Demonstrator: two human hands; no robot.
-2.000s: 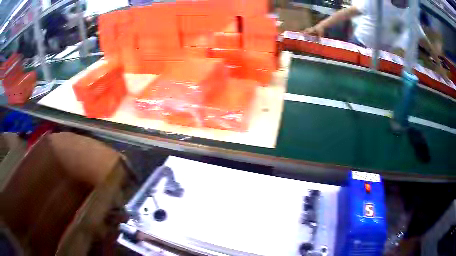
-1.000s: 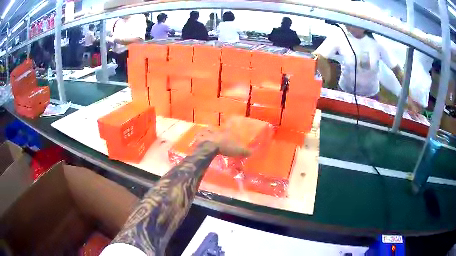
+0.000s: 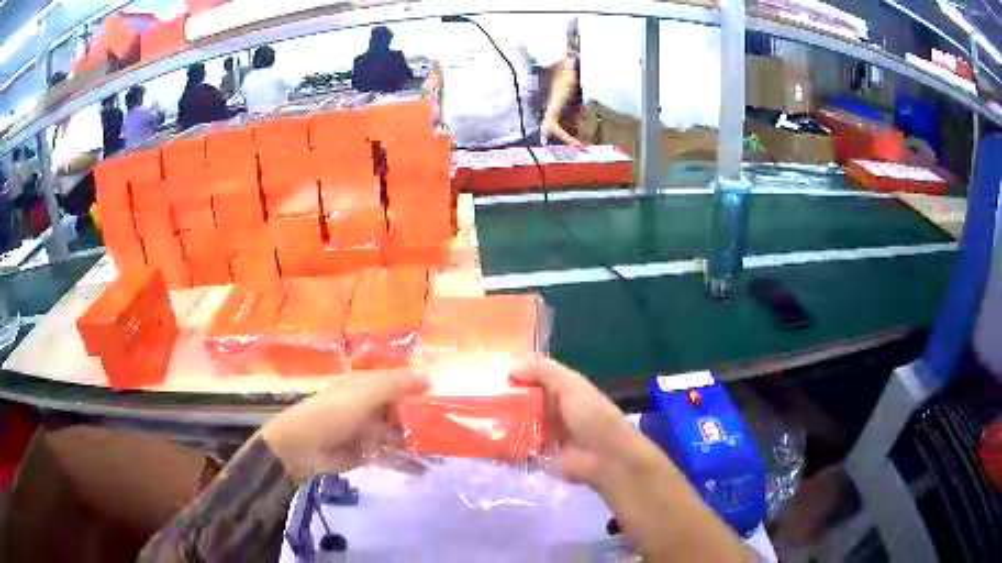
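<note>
An orange product box in a clear film bag (image 3: 475, 423) is held over the white bed of the sealer (image 3: 440, 517). My left hand (image 3: 346, 423) grips its left side and my right hand (image 3: 571, 418) grips its right side. Loose glossy film hangs from its near end towards me. The sealing bar is not clearly in view. Behind the hands, bagged orange boxes (image 3: 313, 324) lie on the pale plywood board (image 3: 53, 343), in front of a stacked wall of orange boxes (image 3: 264, 198).
The blue control unit (image 3: 712, 456) stands at the right end of the bed. An open brown carton (image 3: 110, 484) is at lower left. The green belt (image 3: 626, 319) holds a teal bottle (image 3: 726, 236) and a dark phone-like object (image 3: 778, 302). People are behind the line.
The view has turned right. My left hand was reaching over the bagged boxes on the board; now both hands hold one bagged box above the sealer bed.
</note>
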